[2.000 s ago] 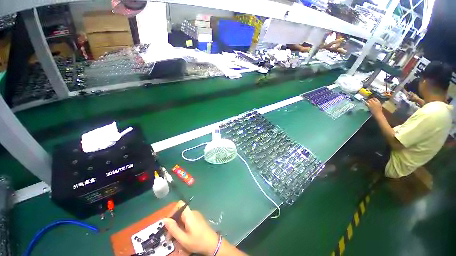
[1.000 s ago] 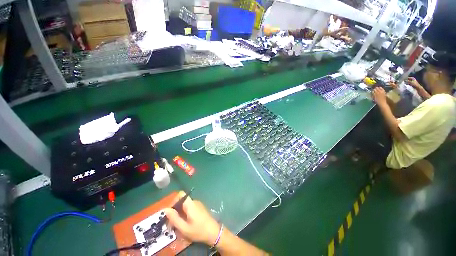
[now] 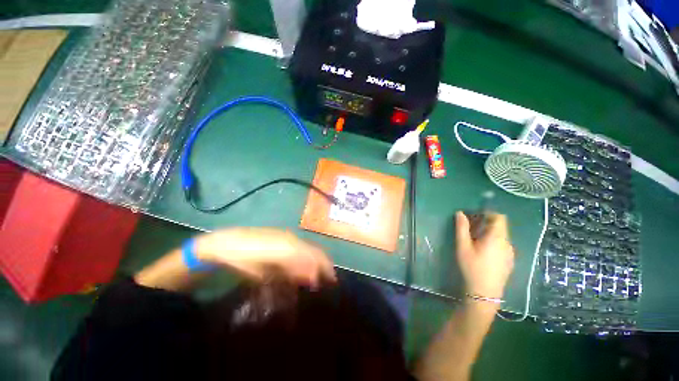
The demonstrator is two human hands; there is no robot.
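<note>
The white square fixture with a dark centre lies on the orange-brown mat. A thin black cable runs onto the fixture's left side. My right hand is right of the mat, with a small blurred dark thing between thumb and fingers; I cannot tell what it is. My left hand is blurred at the bench's front edge, below the mat, and its grip is unclear. Neither hand touches the fixture. A white squeeze bottle with a yellowish tip lies tilted behind the mat.
A black box stands behind the mat. A blue cable curves at left. Stacked clear trays lie left, above a red bin. A red packet, a fan and a dark-filled tray are right.
The view has swung left and down. My right hand has left the fixture and is now right of the mat. My left hand has come into view, and the bottle has gone from upright to tilted.
</note>
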